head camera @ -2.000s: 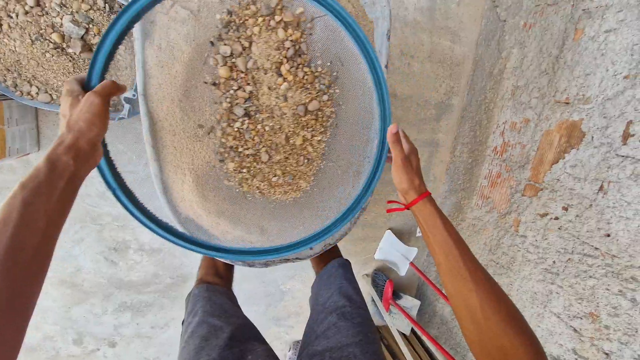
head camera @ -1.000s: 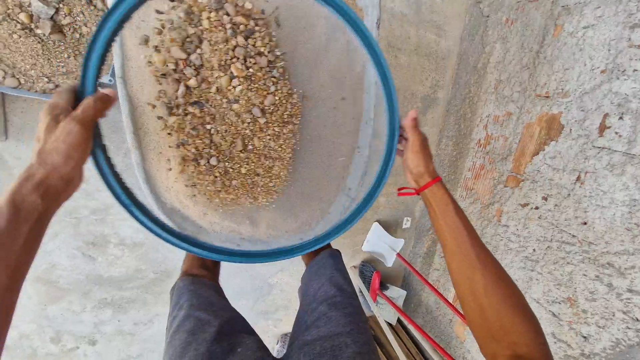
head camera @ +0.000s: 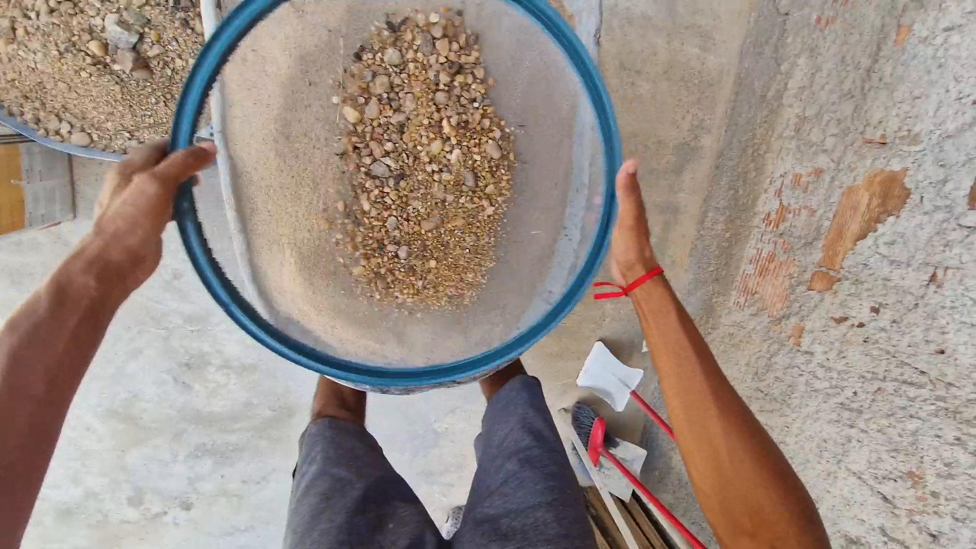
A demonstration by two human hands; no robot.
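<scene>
Both my hands hold a large round sieve with a blue rim (head camera: 282, 347) and fine mesh. My left hand (head camera: 141, 202) grips the rim at its left side, thumb on top. On the opposite side my right hand (head camera: 634, 225) presses against the rim, a red string around the wrist; its fingers are partly hidden beneath. Pebbles and coarse gravel (head camera: 431, 168) lie in a long heap on the mesh. Through the mesh, pale fine sand (head camera: 286, 267) shows below, inside a container whose light edge runs under the sieve.
A container of stones and gravel (head camera: 84, 84) stands at the upper left, above a cardboard box (head camera: 38, 187). At lower right are a white dustpan (head camera: 610, 376), a red-handled broom (head camera: 597, 438) and wooden boards (head camera: 633, 526). A rough, chipped wall (head camera: 877, 343) rises at right.
The sieve has shifted sideways between frames, left and then back right, with both hands on it. The gravel heap has changed its shape and place on the mesh.
</scene>
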